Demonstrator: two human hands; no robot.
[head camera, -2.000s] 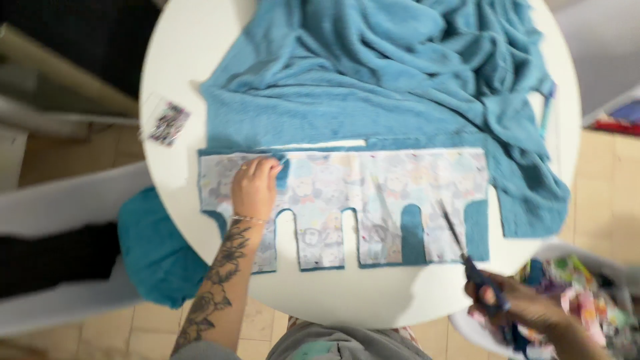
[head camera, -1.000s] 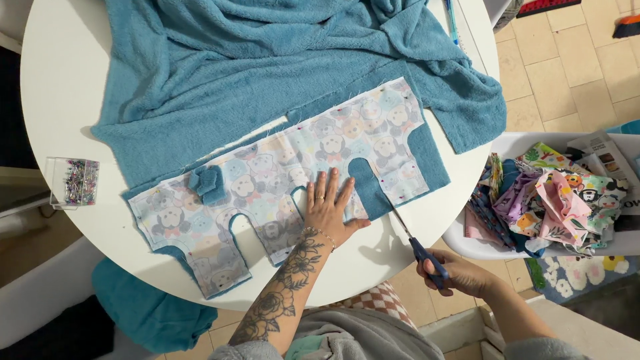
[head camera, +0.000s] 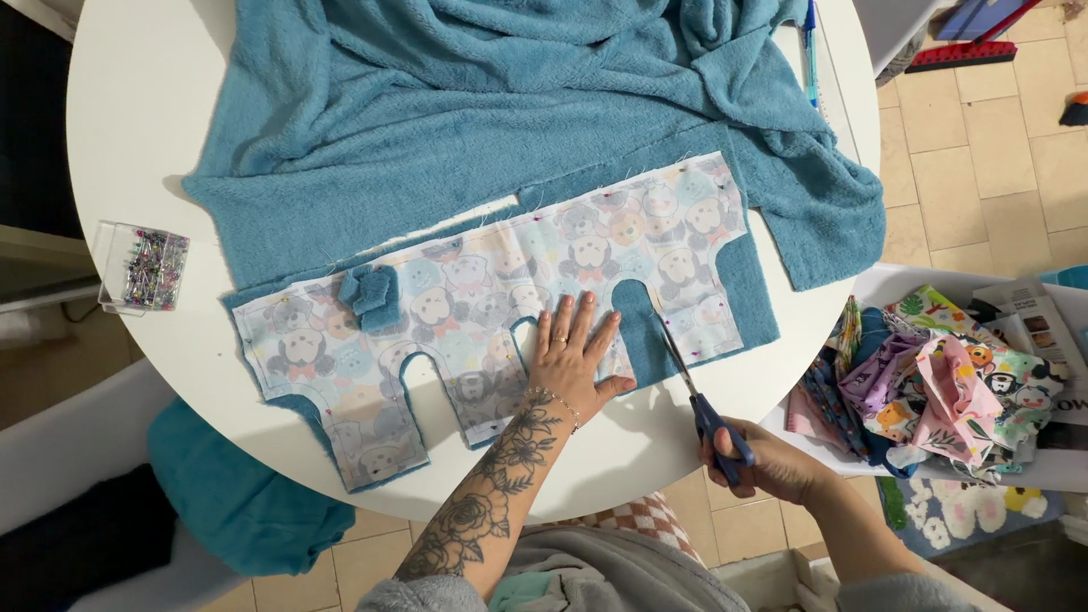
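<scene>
A pale cotton print with cartoon faces (head camera: 433, 302) lies pinned over blue plush fabric (head camera: 756, 306) on a round white table (head camera: 153, 110). My left hand (head camera: 574, 357) rests flat on the print, fingers spread, beside a rounded cut-out. My right hand (head camera: 765, 463) grips the handles of blue-handled fabric scissors (head camera: 710, 425), whose blades lie along the print's edge at the right-hand U shape, over the blue plush. Small folded blue plush scraps (head camera: 371, 297) sit on the left part of the print. A large crumpled length of blue plush (head camera: 476, 102) covers the table behind.
A clear box of pins (head camera: 149, 268) stands at the table's left edge. A blue pen (head camera: 810, 59) lies at the back right. Right of the table, a white tub (head camera: 875, 285) holds colourful fabric scraps (head camera: 952, 382). A teal bundle (head camera: 246, 484) hangs at lower left.
Two seconds ago my left hand was by the plush scraps; it moved right and now lies flat near the middle. The scissors moved from above the print to its edge. The view shifted.
</scene>
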